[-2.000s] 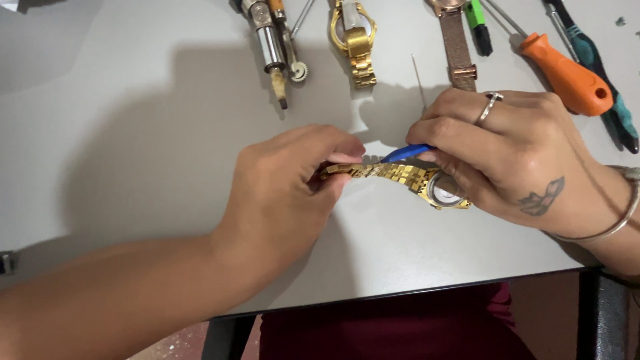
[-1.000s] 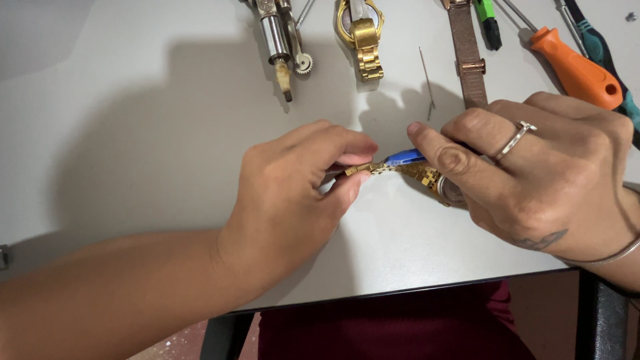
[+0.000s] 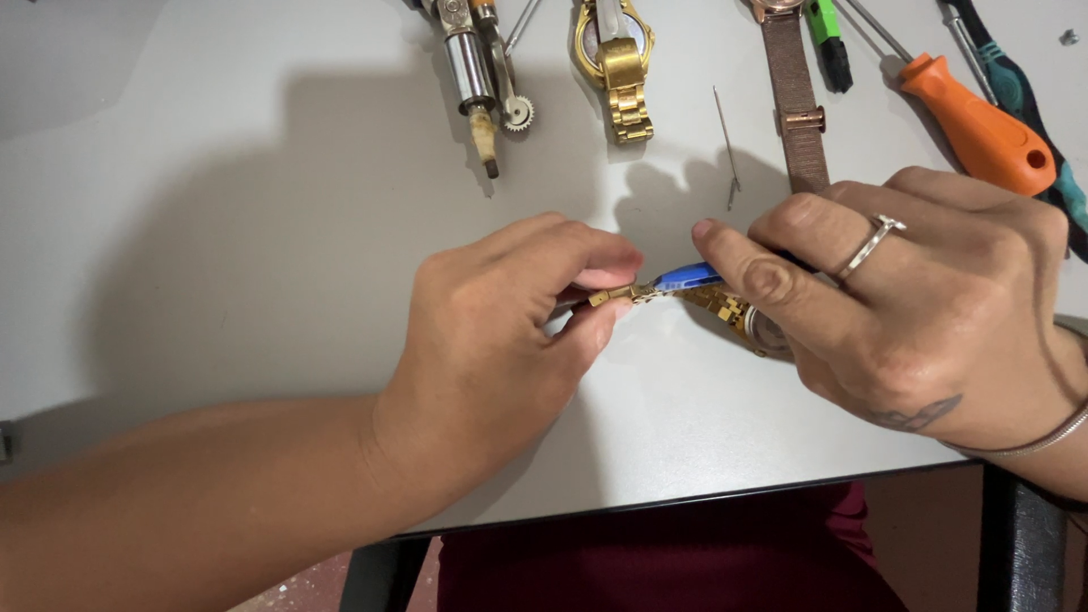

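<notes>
My left hand (image 3: 510,340) pinches the clasp end of a gold metal watch bracelet (image 3: 727,308) between thumb and fingers. The bracelet runs right to its round watch case (image 3: 765,330), which is partly covered by my right hand (image 3: 901,306). That hand, with a ring on one finger, grips a blue-handled tool (image 3: 687,276). The tool's tip meets the links right beside my left fingertips; its kind cannot be told, as most of it is hidden in the hand.
Beyond the hands lie a second gold watch (image 3: 625,76), a brown mesh-strap watch (image 3: 795,110), thin metal pins (image 3: 726,136), an orange-handled screwdriver (image 3: 977,119), a green-and-black tool (image 3: 826,42), a teal-and-black tool (image 3: 1011,85) and a metal rotary handpiece (image 3: 467,76). The table edge (image 3: 722,500) is near my body.
My right index finger has lifted off and now points out over the tool. The watch case, more in sight two seconds ago, is now partly covered by the right hand.
</notes>
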